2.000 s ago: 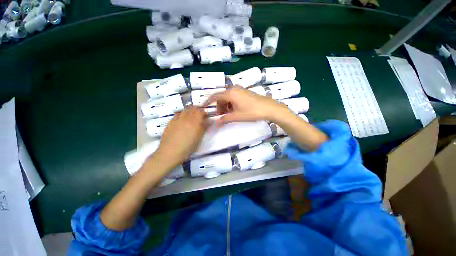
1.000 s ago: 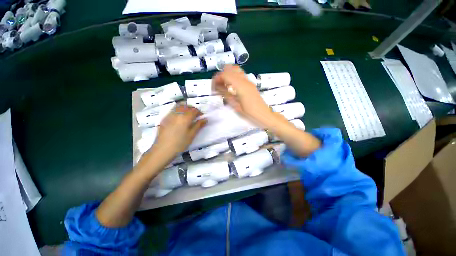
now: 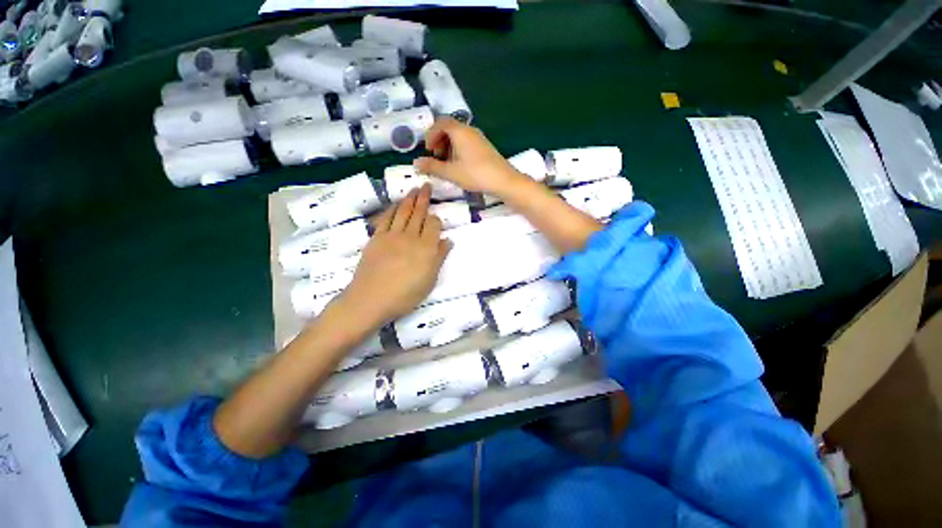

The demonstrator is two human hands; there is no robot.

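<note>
White cylindrical housings point(image 3: 439, 382) lie in rows on a beige-grey cardboard pad point(image 3: 284, 232). A blank white label strip point(image 3: 496, 254) lies across the middle rows, partly beside and under my left hand. My left hand point(image 3: 401, 256) lies with fingers extended over the housings, fingertips at a housing in the far row; whether it holds the strip down or grips it is unclear. My right hand point(image 3: 462, 160) is at the same far-row housing, thumb and index finger curled close together. Whether a small label is between those fingertips is too small to tell.
Loose housings point(image 3: 300, 98) lie in a pile beyond the pad, with more at the far left corner. A printed label sheet point(image 3: 752, 206) and other papers lie right. An open carton point(image 3: 878, 340) is at lower right. A metal post point(image 3: 868, 52) stands far right. A large paper sheet point(image 3: 31, 392) is left.
The loose housings have shifted left in view. My right hand has moved to the far row, and my left hand has flattened with fingers extended forward. A white tube has appeared at the far side.
</note>
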